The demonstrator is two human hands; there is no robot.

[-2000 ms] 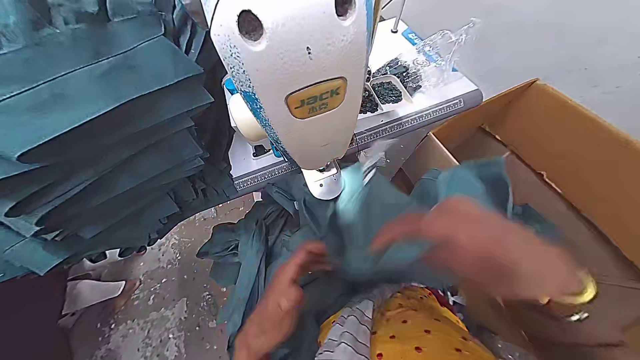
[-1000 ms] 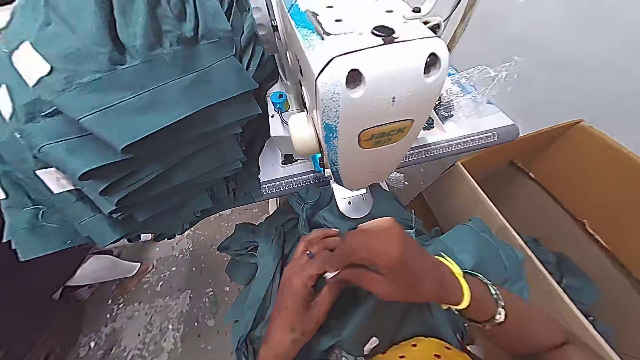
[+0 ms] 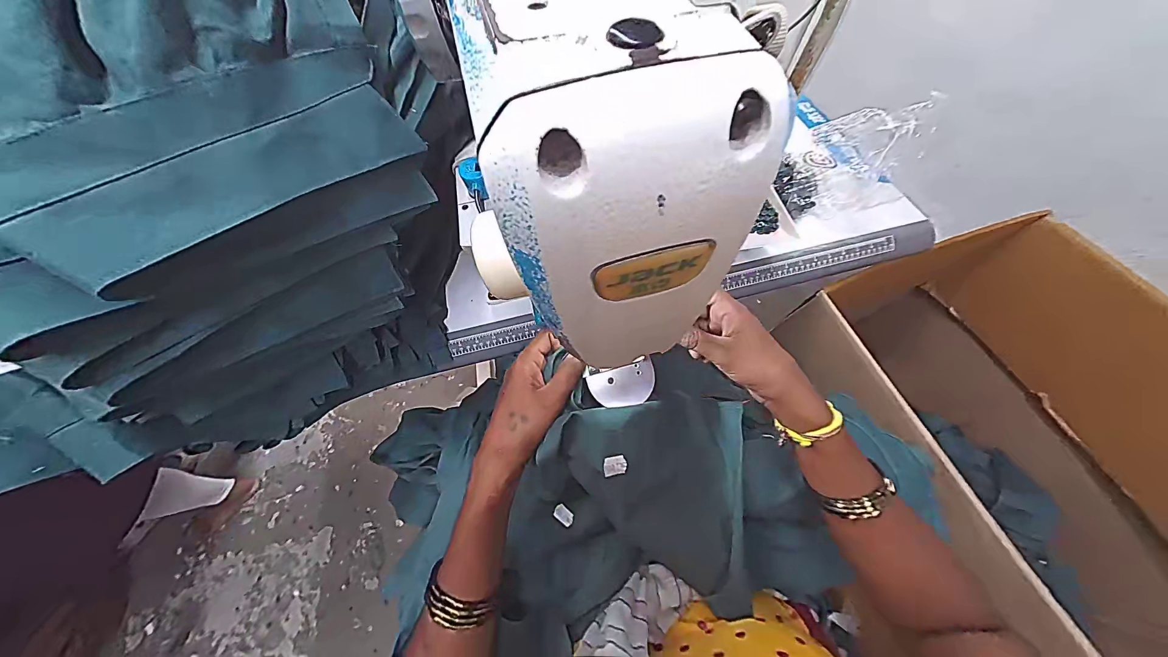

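The white head of a Jack sewing or button machine (image 3: 630, 210) stands in front of me, with a white rounded guard (image 3: 620, 383) at its lower end. A dark teal garment (image 3: 657, 493) with small white stickers lies under it and over my lap. My left hand (image 3: 538, 392) pinches cloth just left of the guard. To the right of the machine head, my right hand (image 3: 735, 351) has its fingers closed on the garment's edge. The machine head partly hides the fingertips of both hands.
Folded teal garments (image 3: 219, 201) are stacked at the left. A cardboard box (image 3: 876, 365) with teal cloth inside stands at the right. Behind the machine, small dark pieces (image 3: 794, 187) and clear plastic wrap (image 3: 867, 146) lie on the white table (image 3: 821, 251). Part of another person shows at lower left.
My hands were close together below the machine head one second ago. They have moved apart and up, to either side of the guard, and the cloth is spread between them.
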